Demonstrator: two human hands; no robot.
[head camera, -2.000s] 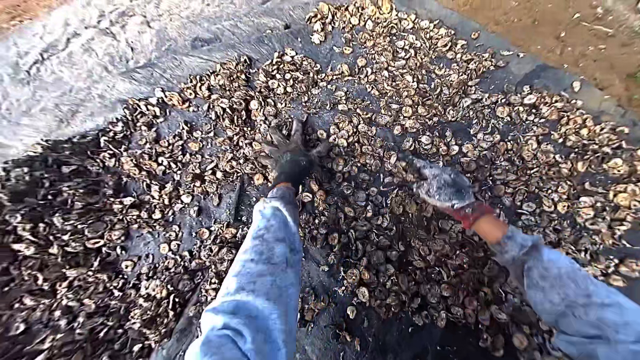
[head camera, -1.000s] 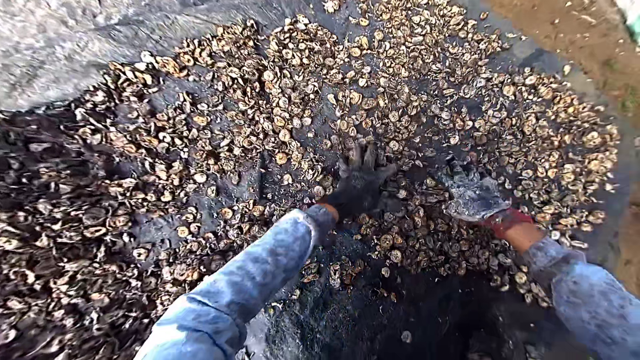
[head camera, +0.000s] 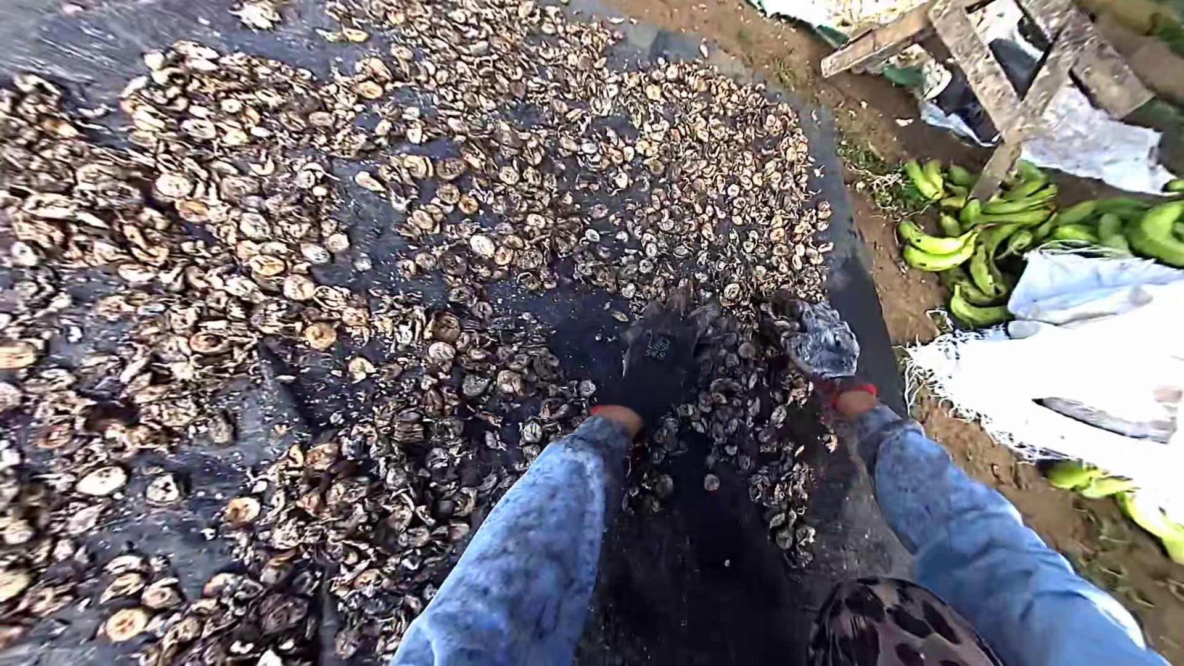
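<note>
Dried, browned slices, seemingly of banana or plantain (head camera: 555, 166), lie scattered over a dark plastic sheet (head camera: 573, 324). My left hand (head camera: 661, 356), in a dark glove, rests on the slices near the middle of the view, its fingertips pointing away from me and partly lost among them. To its right, close to the sheet's edge, my right hand (head camera: 819, 338) wears a grey, dusty glove with a red cuff and touches the slices too. Its fingers are partly hidden, so whether they hold any slices does not show. More slices lie between the two hands.
Beyond the sheet's right edge is bare soil (head camera: 902, 287). Green bananas (head camera: 990, 231) lie there beside a white woven sack (head camera: 1091, 361). A worn wooden frame (head camera: 1008, 83) stands at the upper right. My knee, in spotted cloth (head camera: 897, 629), shows at the bottom.
The view has swung to the right, bringing the bananas, sack and wooden frame into sight. My hands have moved over the slices and stay on them, with dark sheet now showing nearer me.
</note>
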